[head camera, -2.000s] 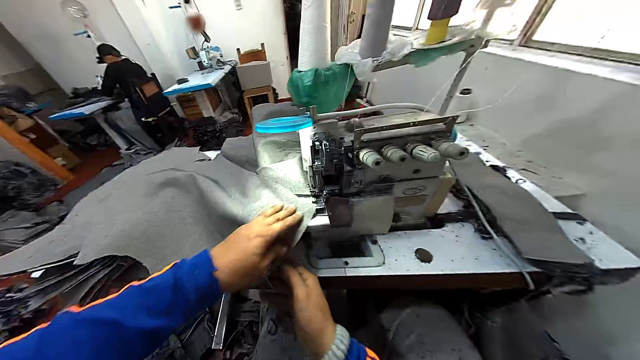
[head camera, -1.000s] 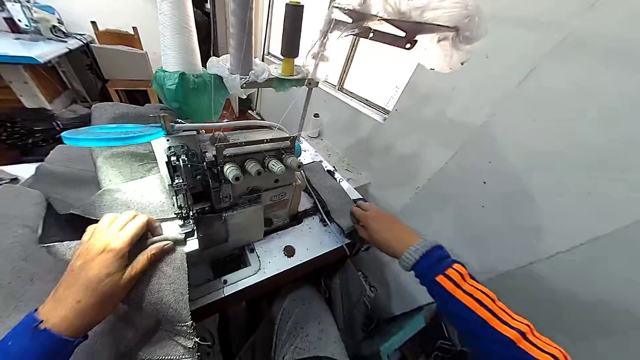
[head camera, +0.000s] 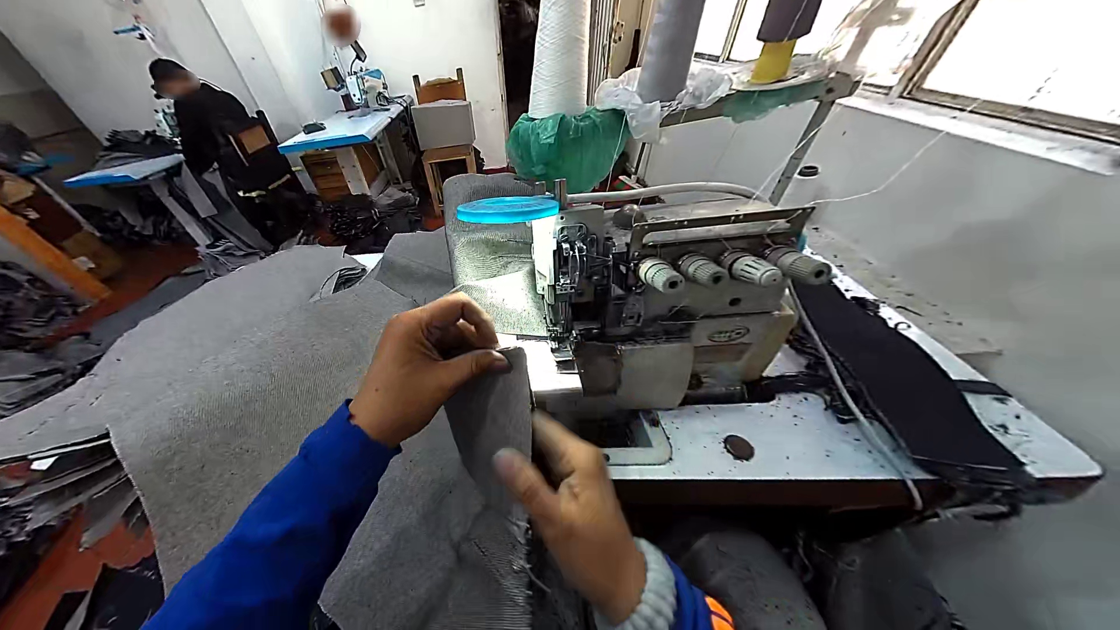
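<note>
My left hand (head camera: 430, 367) pinches the top corner of a narrow grey fabric strip (head camera: 494, 420), just left of the needle area of an overlock sewing machine (head camera: 682, 306). My right hand (head camera: 573, 516) is lower on the same strip, thumb in front and fingers partly hidden behind its edge. Large grey fabric panels (head camera: 245, 376) spread to the left and hang below my hands. A lamp lights the presser foot area beneath a round blue disc (head camera: 507, 209).
Dark fabric strips (head camera: 901, 376) lie on the machine table (head camera: 814, 437) at right, beside a white cable. Thread cones (head camera: 560, 61) stand behind the machine. A person (head camera: 210, 131) sits at another table (head camera: 122, 170) at far left. Fabric scraps lie on the floor.
My right hand was at the strips on the table's right side one second ago; now it is at the strip by my left hand. The view has swung back left.
</note>
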